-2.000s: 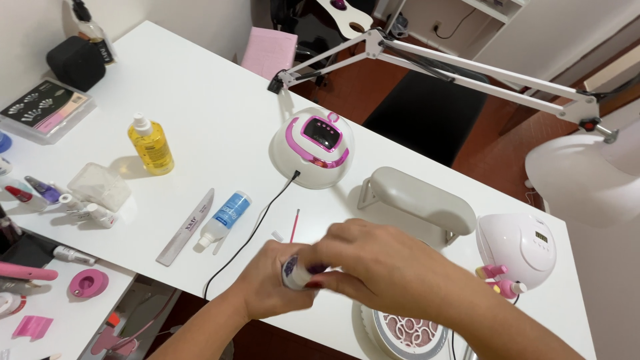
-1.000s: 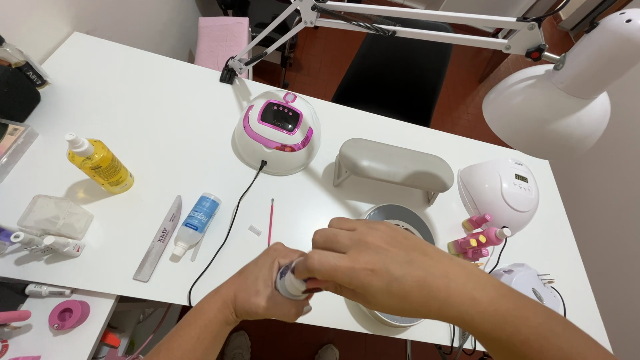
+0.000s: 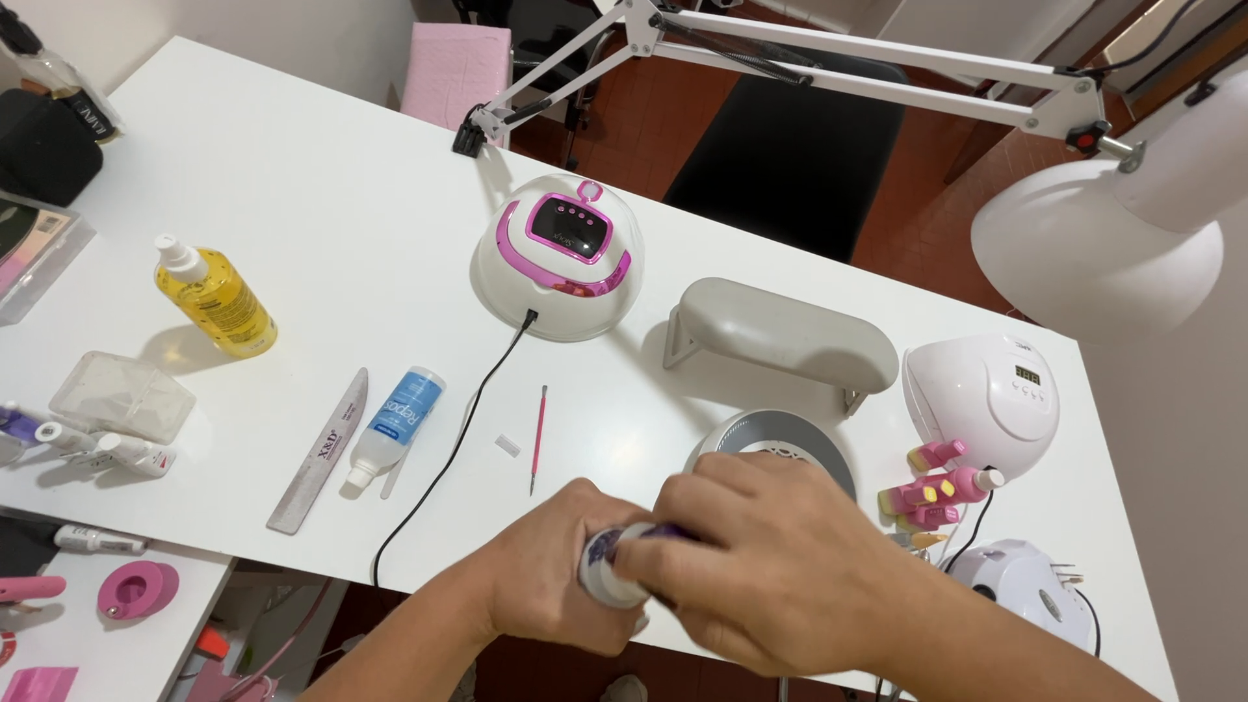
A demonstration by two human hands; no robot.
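Observation:
My left hand is closed around a small white container with a purple part, near the front edge of the white table. From the right, my right hand grips the container's top, its fingers overlapping it, so most of the container is hidden. Beyond my hands lie a pink-handled cuticle pusher and a small clear piece. A nail file and a bottle with a blue label lie to the left. Partly behind my right hand is a round grey nail dust collector.
A white and pink nail lamp trails a black cable. Right of it stand a grey armrest, a white nail lamp and pink bottles. A yellow pump bottle stands left. A white desk lamp overhangs the right side.
Both hands stay together on the container; the right hand's fingers have shifted around its top. The view has moved toward the right since the earliest frame.

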